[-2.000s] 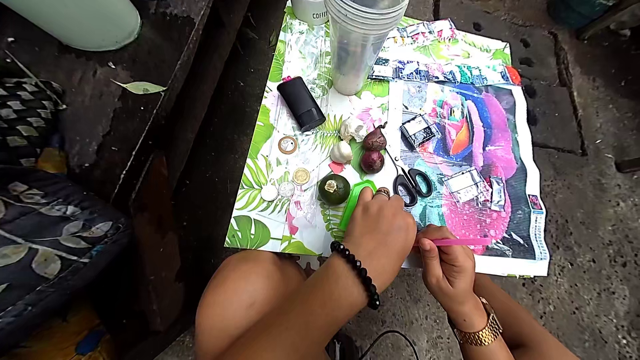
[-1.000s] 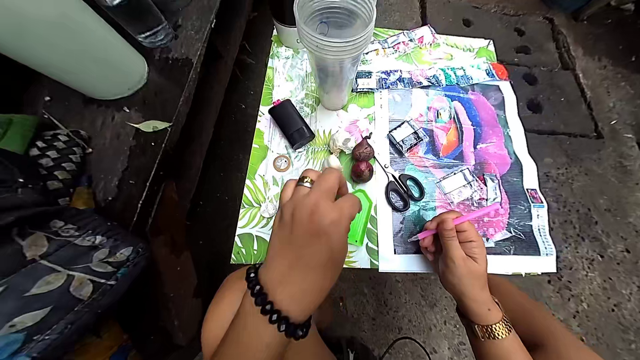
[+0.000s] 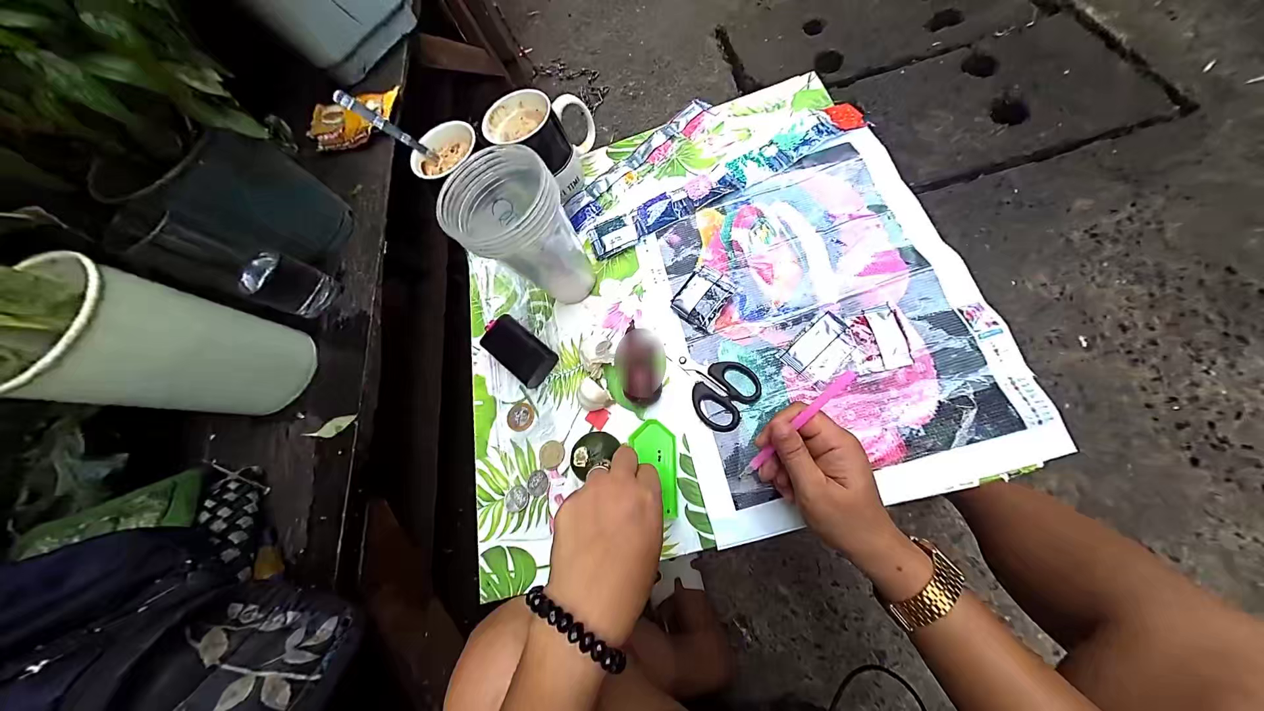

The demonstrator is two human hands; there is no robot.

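My right hand (image 3: 825, 479) holds a pink pen-shaped applicator (image 3: 828, 397), its lower tip close to the edge of a diamond-painting canvas (image 3: 859, 395). My left hand (image 3: 607, 513) has its fingertips bunched between a dark green round fruit or vegetable (image 3: 591, 453) and a bright green plastic tray (image 3: 656, 456); whether it grips either is unclear. Black-handled scissors (image 3: 726, 393) lie on the canvas's left part. Left of them are blurred red onions (image 3: 640, 365) and garlic cloves (image 3: 593, 393). Small clear packets (image 3: 820, 344) rest on the canvas.
Stacked clear plastic cups (image 3: 518, 222) stand at the back left, beside a mug (image 3: 533, 128) and a cup (image 3: 444, 153) of drink. A black case-like object (image 3: 519, 351) and coins (image 3: 520, 416) lie on the leaf-patterned sheet (image 3: 509, 568). A dark wooden bench (image 3: 326, 474) runs along the left.
My left hand has moved from the garlic down to the green tray and the dark green round item. The pink applicator stays in my right hand. The view has swung.
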